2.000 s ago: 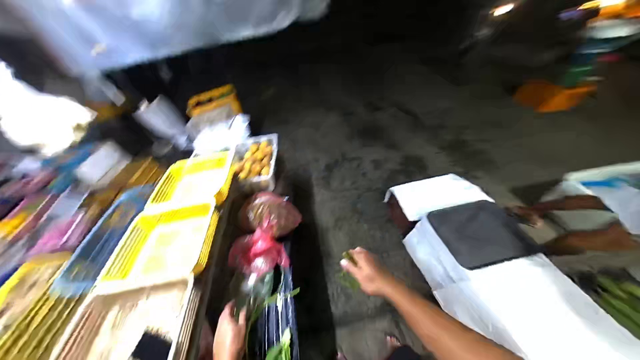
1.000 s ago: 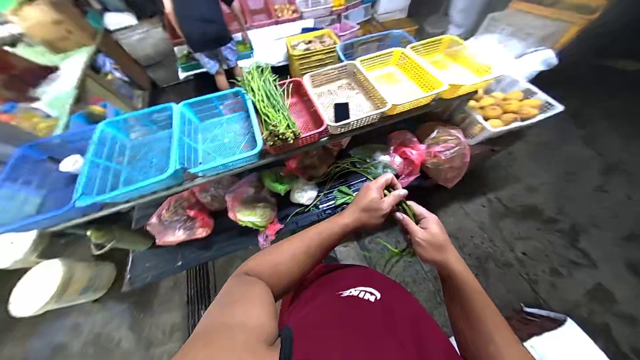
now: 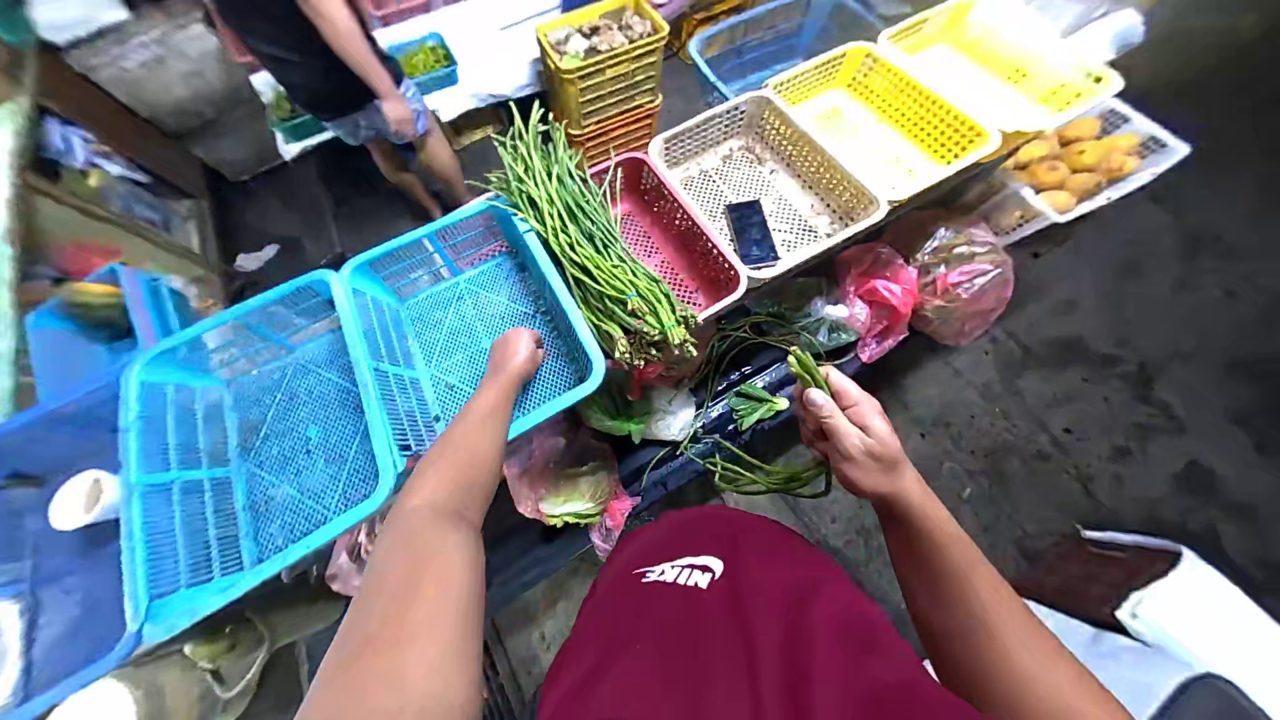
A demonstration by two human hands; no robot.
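Observation:
My left hand [image 3: 517, 355] is over the right part of a blue plastic basket [image 3: 460, 290]; its fingers are curled and what they may hold is hidden. To its right, a large bundle of long green beans [image 3: 590, 240] lies partly over a red basket [image 3: 675, 240]. My right hand [image 3: 850, 430] grips a folded bunch of long green stems [image 3: 808, 370], whose loose ends hang to the left. Between the hands, short leafy greens [image 3: 755, 405] rest on a dark ledge below the baskets.
A beige basket [image 3: 765, 125] holds a dark phone [image 3: 751, 234]. Beyond stand yellow baskets [image 3: 880, 110] and a crate of yellow fruit or tubers [image 3: 1080, 165]. Pink plastic bags [image 3: 875, 290] sit below the basket row. A person [image 3: 330, 70] stands behind the baskets.
My hands were together at the green stems one second ago. Now my left hand has moved away, left to the blue basket, while the stems remain in my right hand.

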